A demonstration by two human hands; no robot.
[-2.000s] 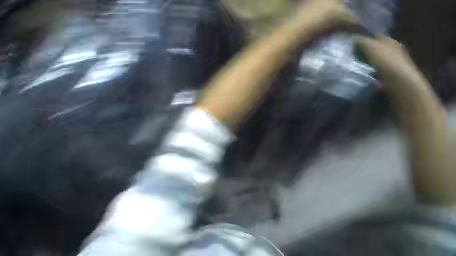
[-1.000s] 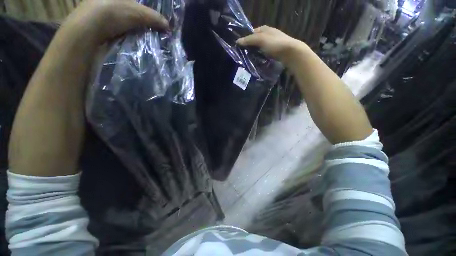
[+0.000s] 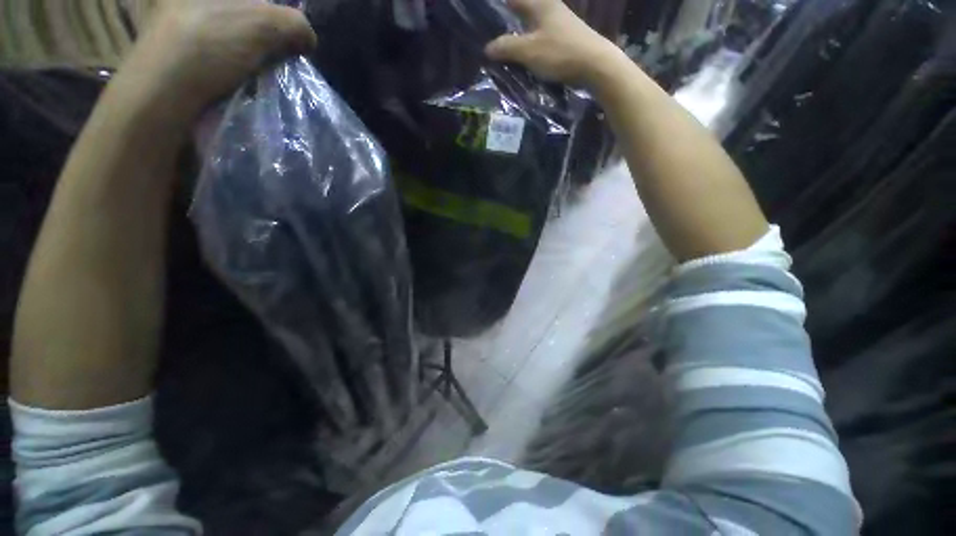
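Note:
A dark bagged garment (image 3: 304, 209) in clear, glossy film hangs in front of me. My left hand (image 3: 236, 37) is closed on the top of its film at the upper left. Beside it on the right hangs another dark garment (image 3: 461, 267) with a yellow-green band and a white barcode sticker (image 3: 505, 133). My right hand (image 3: 545, 44) grips the film at that garment's upper right edge, fingers bent. The hangers and the tops of the garments are cut off by the upper edge.
Dense dark bagged garments (image 3: 860, 157) hang along the right side. Pale beige garments (image 3: 68, 31) show at the upper left. A pale floor aisle (image 3: 556, 293) runs between the rows. A dark rack leg (image 3: 451, 382) stands on the floor below the garments.
The yellow-green band has come into view on the right-hand garment. Both hands sit slightly higher in the picture, and the left garment's film is gathered more narrowly at the top.

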